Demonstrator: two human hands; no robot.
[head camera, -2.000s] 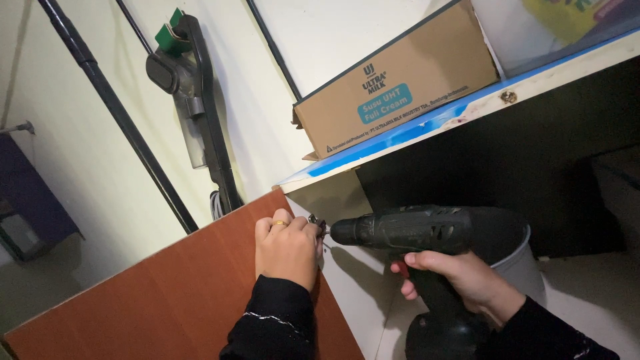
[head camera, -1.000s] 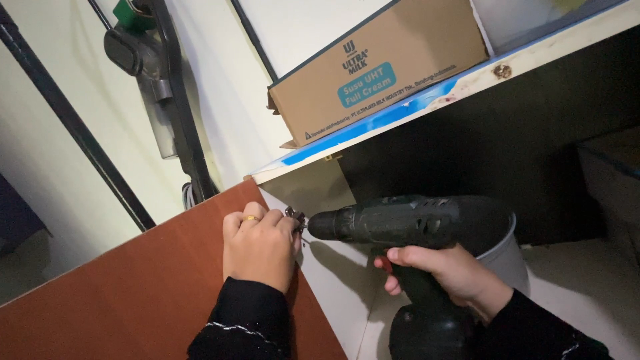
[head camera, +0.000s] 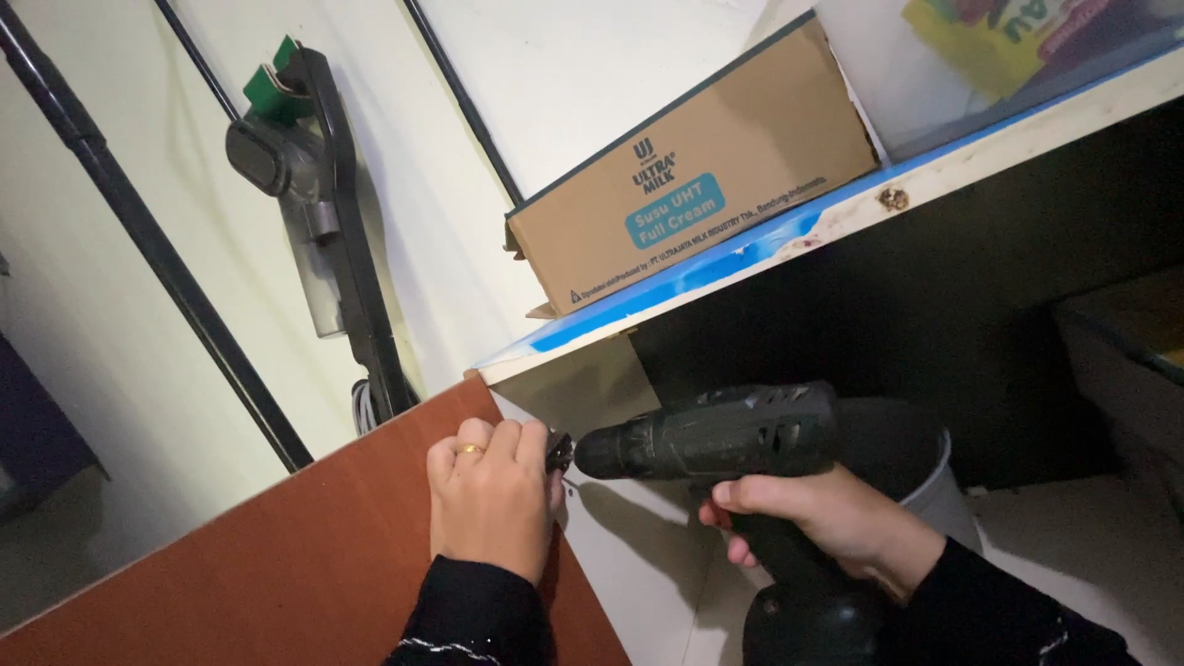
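Observation:
My right hand (head camera: 814, 518) is closed around the handle of a black cordless drill (head camera: 731, 435), a finger at its red trigger. The drill's chuck points left at a small dark metal hinge (head camera: 560, 453) by the edge of a reddish-brown wooden door panel (head camera: 277, 546). My left hand (head camera: 495, 490), with a gold ring, holds the hinge between its fingers against the panel's edge. Whether the bit touches a screw is too small to tell. Part of the hinge is hidden behind my left fingers.
A cardboard milk carton box (head camera: 703, 176) and a clear plastic bin (head camera: 925, 83) stand on the shelf (head camera: 980, 148) above. Behind the drill is a grey bucket (head camera: 934, 490). A handheld stick vacuum (head camera: 333, 213) and a black pole (head camera: 166, 259) are at the wall on the left.

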